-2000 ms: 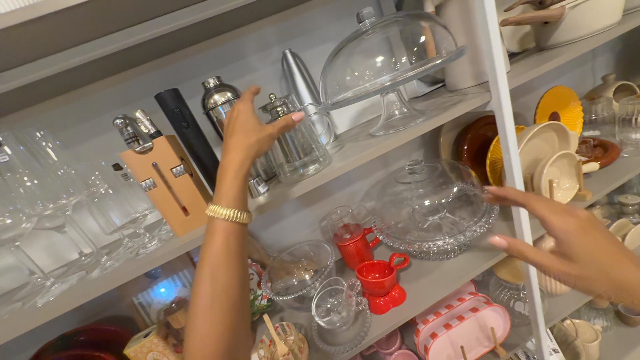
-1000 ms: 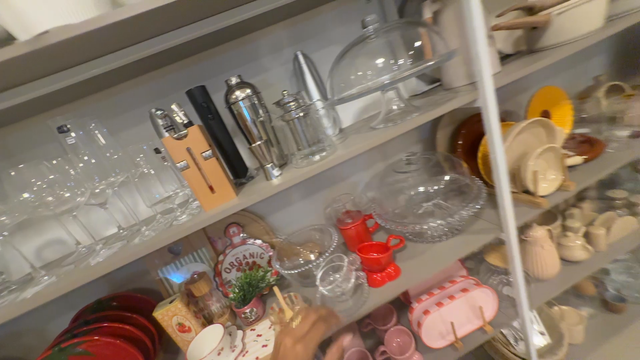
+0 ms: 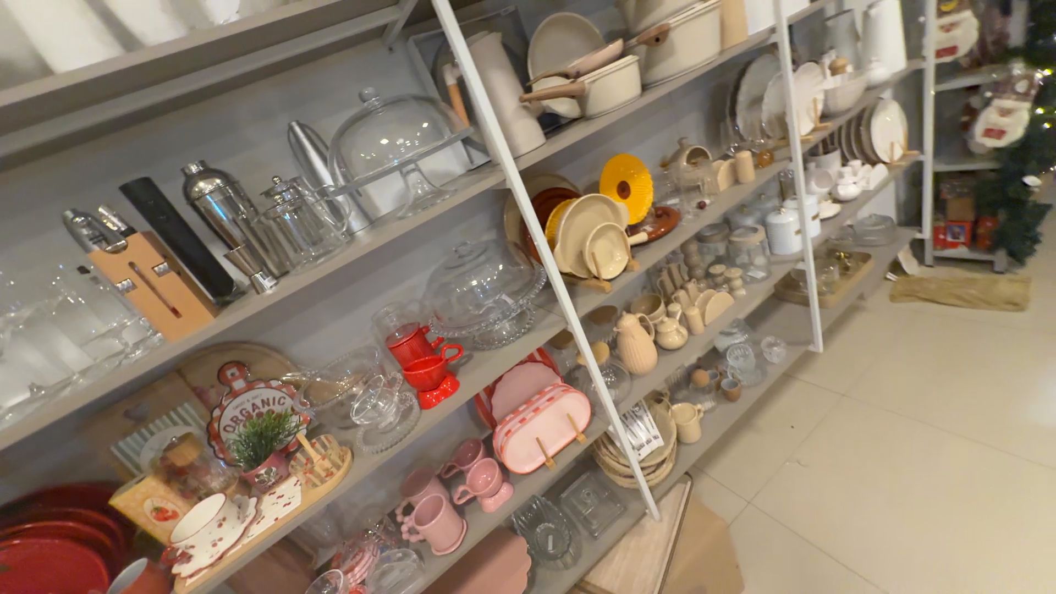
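Note:
Neither of my hands is in view. On the upper shelf at left stand a metal cocktail shaker [image 3: 223, 206], a steel jigger [image 3: 252, 271], a glass press with a metal lid [image 3: 304, 221], a black cylindrical container [image 3: 177, 235] and a brown box of bar tools [image 3: 153, 280]. A glass cake stand with a dome [image 3: 396, 148] is to their right. Below it, a lidded glass dish [image 3: 478, 285] sits behind a red footed cup [image 3: 431, 373]. A potted plant [image 3: 266, 454] and a glass dessert cup [image 3: 378, 403] stand further left.
A white shelf post [image 3: 544, 247] slants across the middle. Pink mugs [image 3: 436, 524] and a pink tray [image 3: 542, 427] stand on a lower shelf. Cream pots [image 3: 612, 87] and yellow and beige plates [image 3: 590, 227] are further right. Floor tiles [image 3: 899, 429] and a Christmas tree [image 3: 1027, 173] lie beyond.
Both hands were in view two seconds ago, one by the metal-lidded glass press; one hand showed low in the frame a second ago. The view has swung right, showing more shelves and the floor.

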